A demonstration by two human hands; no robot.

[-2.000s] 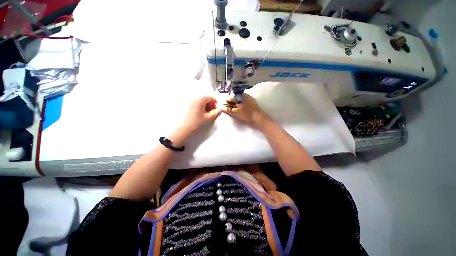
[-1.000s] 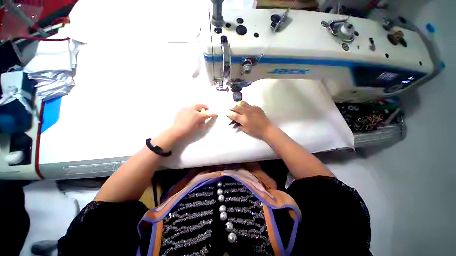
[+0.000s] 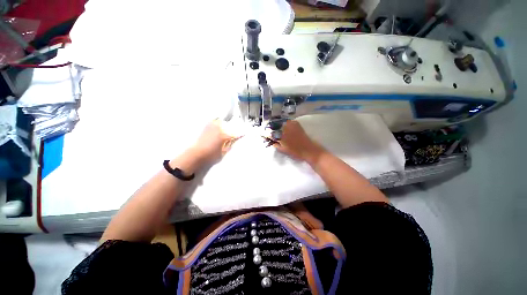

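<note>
A white garment panel (image 3: 248, 178) lies under both hands and under the sewing machine head (image 3: 358, 69); it blends into the white table. My left hand (image 3: 215, 141) is on the cloth left of the presser foot (image 3: 257, 122), thumb and finger bent together on the fabric; the fingertips are washed out. My right hand (image 3: 296, 141) is just right of the needle area, closed around a tiny dark tool, perhaps thread snips (image 3: 270, 141), its tip pointing left over the cloth. Whether it also grips cloth is unclear.
A folded white bundle (image 3: 53, 86) sits at the left above a blue patch (image 3: 52, 155). A broad white cloth heap (image 3: 156, 29) is at the back. Red cloth (image 3: 49, 14) is at the far left back. A tray of small items (image 3: 430, 148) is at the right.
The hands first drew back from the presser foot, and are now close to it again. The panel's front edge has shifted and hangs at a slant. The view has tilted, so the machine appears lower.
</note>
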